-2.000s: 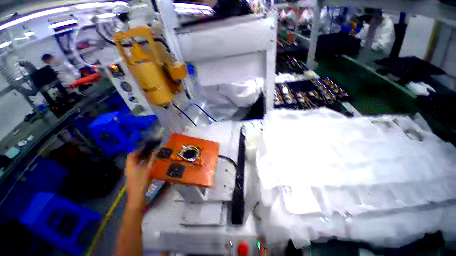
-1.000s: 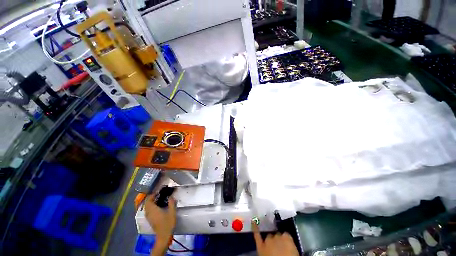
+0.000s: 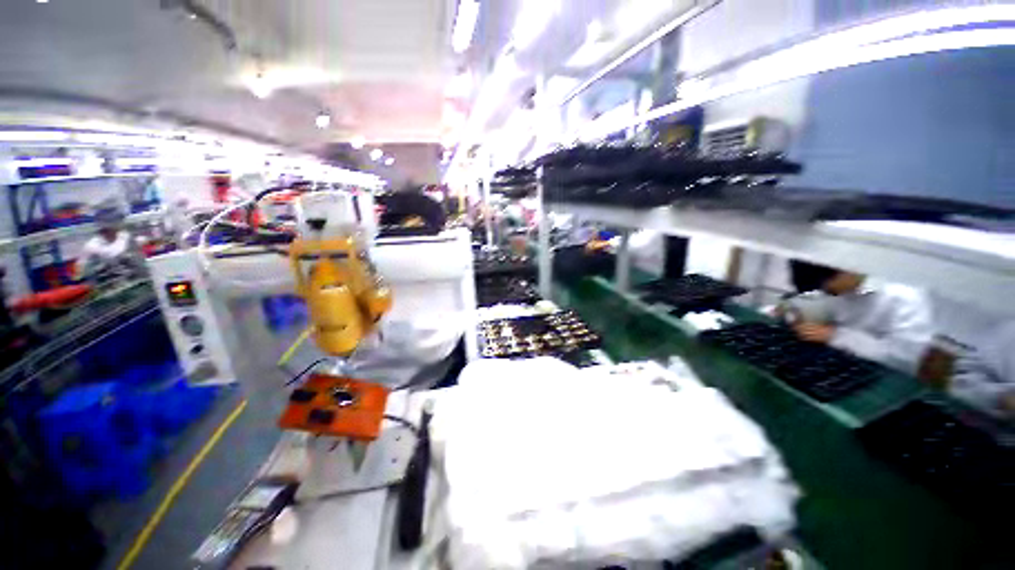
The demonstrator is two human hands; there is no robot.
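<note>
The orange-brown press fixture stands on the white press bench at centre left, with a ring-shaped metal case in its round nest and black pads beside it. The yellow press head is above and behind the fixture. A dark handheld device with a pale screen shows at the lower left. A blurred pale patch beside it may be part of my left hand; its grip cannot be made out. My right hand is not in view. The bench's front buttons are out of the picture.
A large white stack of sheets stands right of a long black bar. A tray of shiny parts lies beyond it. People in white sit along the green-topped line at right, by black trays. Blue stools stand left.
The view has tilted up and shifted, showing more of the ceiling and line. My right hand, last at the green-lit button, has left the picture. My left hand is no longer clearly visible.
</note>
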